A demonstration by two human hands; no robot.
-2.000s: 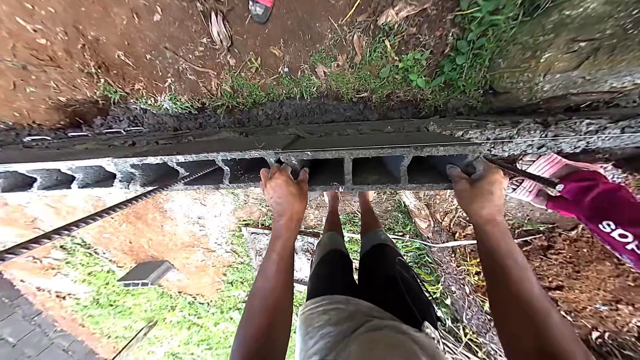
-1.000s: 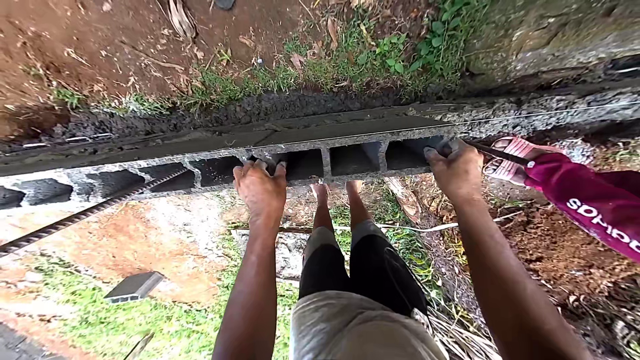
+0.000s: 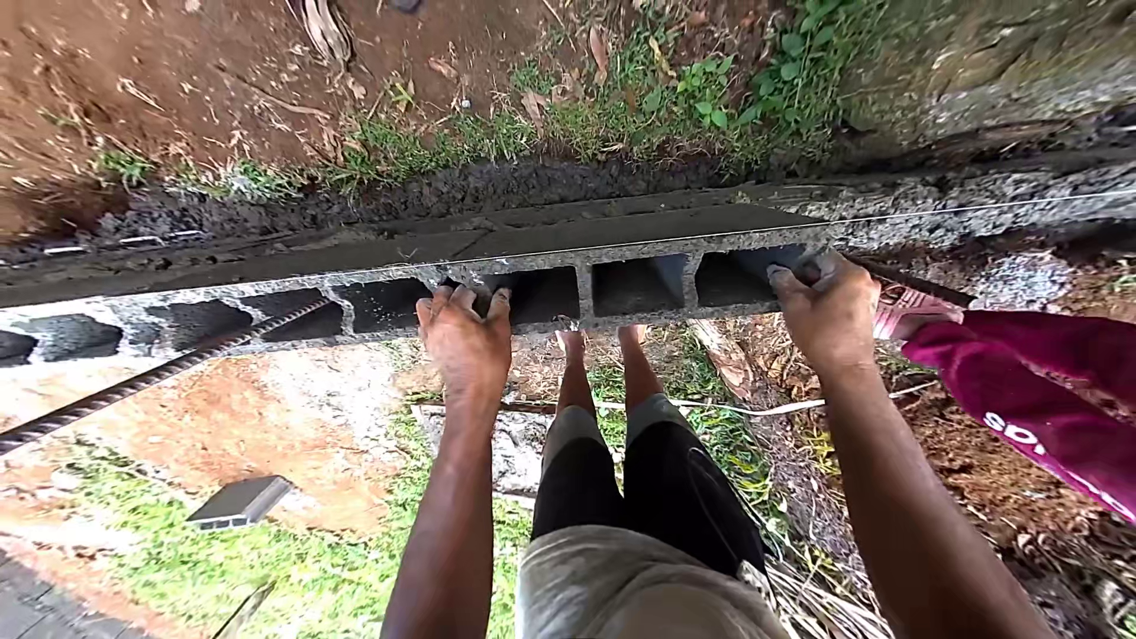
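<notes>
A hollow concrete block (image 3: 635, 315) forms the right end of a row of blocks in a low wall, its open cells facing up. My left hand (image 3: 468, 342) grips the block's left end, fingers over the near edge and into a cell. At the right end, my right hand (image 3: 830, 306) holds the block with the thumb in the last cell. A taut white string (image 3: 932, 210) runs along the wall's far edge. The adjoining blocks (image 3: 151, 333) continue left, with a ribbed steel rebar (image 3: 169, 373) rising out of one cell.
At right stands another person in maroon trousers (image 3: 1047, 382) and a pink shoe (image 3: 919, 311), close to my right hand. A loose concrete block (image 3: 240, 502) lies on the grass at lower left. Beyond the wall are soil and a mossy concrete surface (image 3: 994, 80). My bare feet are below the block.
Both hands keep their hold on the block's two ends. Apart from a slight shift of the view, nothing has plainly moved.
</notes>
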